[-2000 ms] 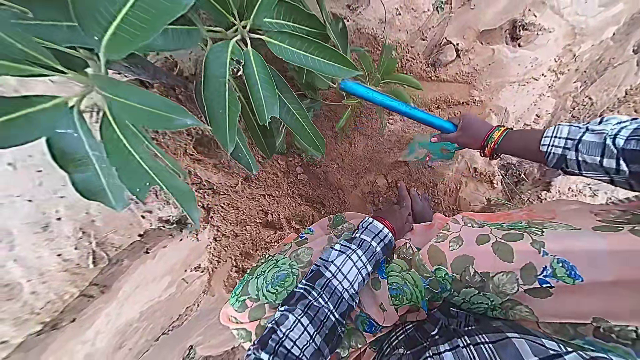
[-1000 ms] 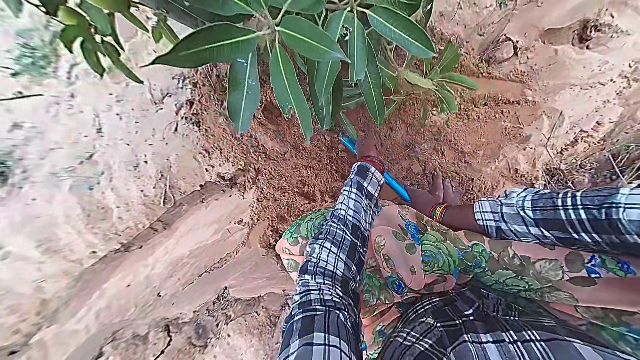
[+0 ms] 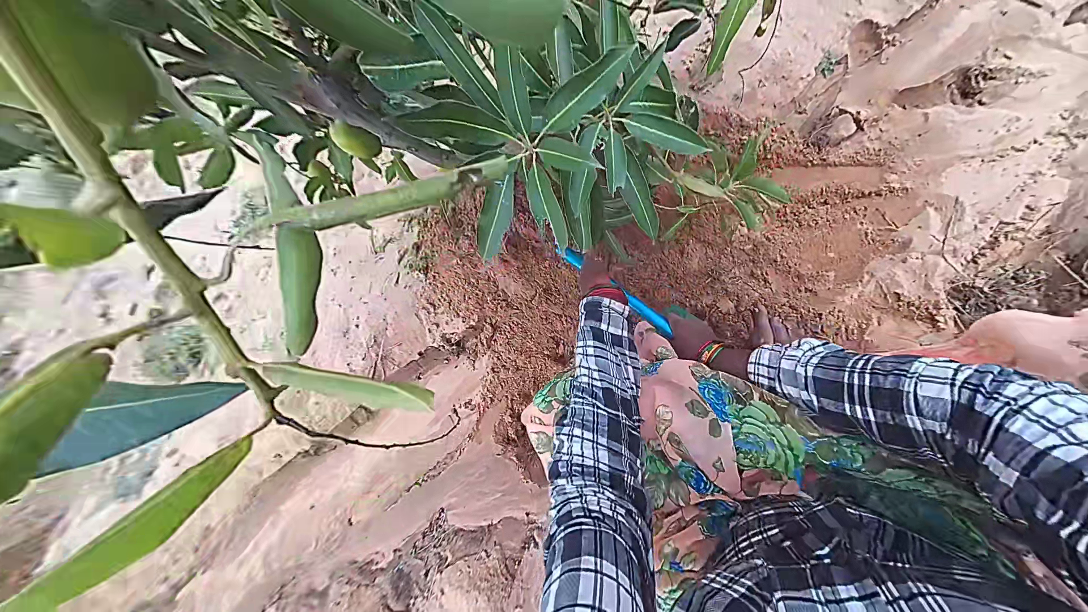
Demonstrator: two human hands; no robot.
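Observation:
A blue rod-like handle (image 3: 643, 311) slants over loose reddish soil, its upper end hidden beneath the mango leaves. My left hand (image 3: 596, 274), with a red band at the wrist, grips it near those leaves. Around its lower end is my right hand (image 3: 690, 335), which wears red, yellow and green bangles. A bit of green material (image 3: 677, 312) shows beside the right fingers; what it is cannot be told. Both hands are partly blurred. The disturbed soil (image 3: 527, 297) lies around the handle, and whatever the handle's far end touches is out of sight.
Mango leaves (image 3: 586, 161) hang over the soil, and a thicker branch (image 3: 374, 202) crosses the left side near the camera. A bare foot (image 3: 772, 327) rests beside my right hand. Floral cloth (image 3: 765, 438) covers my lap. Pale, uneven ground (image 3: 408, 510) surrounds the dug soil.
My left hand, on the soil by the foot two seconds ago, has moved onto the blue handle. My right hand has come down beside the foot, still holding it. The view has shifted, showing more branches.

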